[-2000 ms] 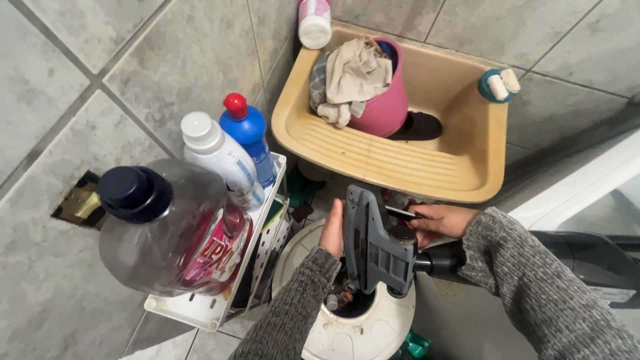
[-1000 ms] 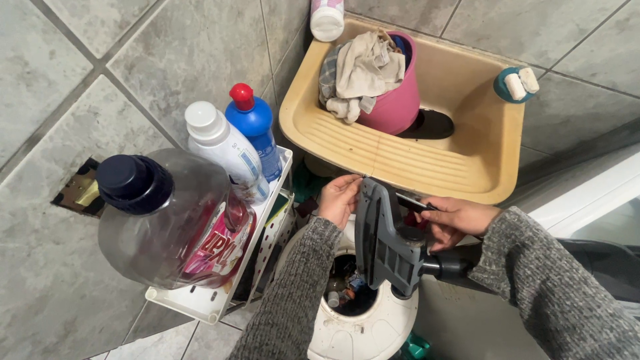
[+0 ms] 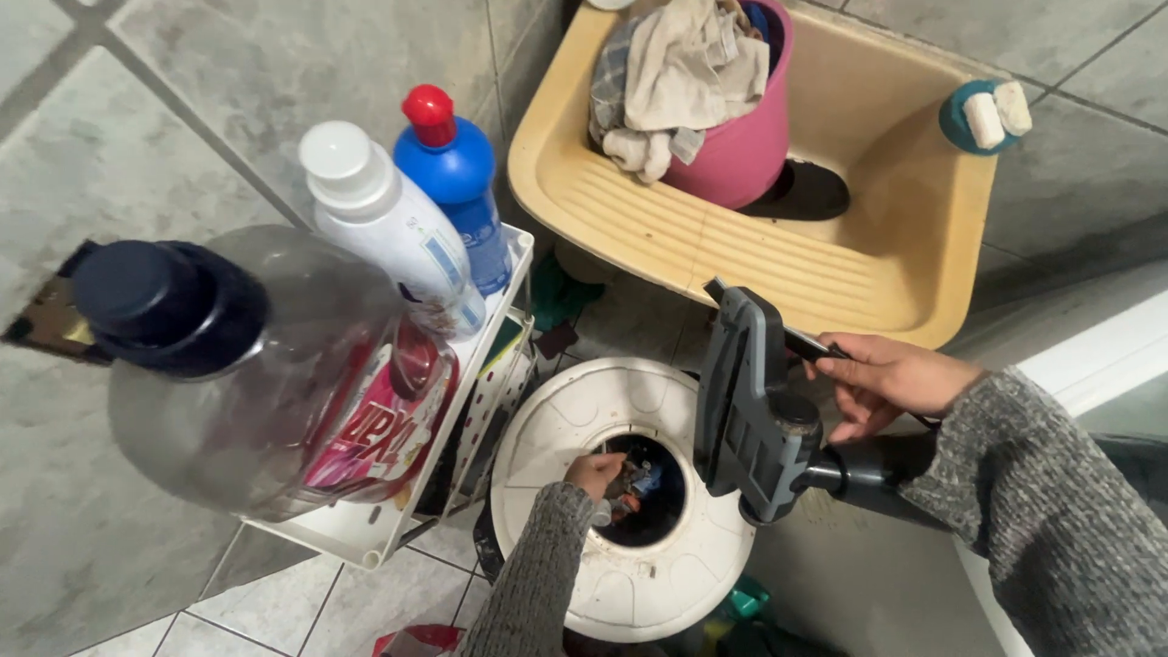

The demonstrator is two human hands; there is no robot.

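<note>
A grey and black vacuum cleaner floor head (image 3: 753, 406) is at centre right, its black tube running under my right sleeve. My right hand (image 3: 890, 379) holds a thin dark tool with a metal tip (image 3: 808, 345), which passes behind the top of the floor head; the kind of tool is unclear. My left hand (image 3: 598, 474) is at the round opening of a white-lidded bin (image 3: 630, 584), fingers pinched together. Whether something is between those fingers cannot be told. Mixed waste (image 3: 639, 488) shows inside the opening.
A beige washtub (image 3: 912, 301) stands behind, with a pink bucket (image 3: 744, 137) of cloths in it. At left, a white shelf rack (image 3: 365, 538) bears a large clear bottle (image 3: 246, 411), a white bottle (image 3: 392, 219) and a blue bottle (image 3: 452, 173). A soap holder (image 3: 963, 119) sits on the tub's right rim.
My left hand has moved from the floor head down to the bin's opening. My right hand still holds the thin tool beside the floor head.
</note>
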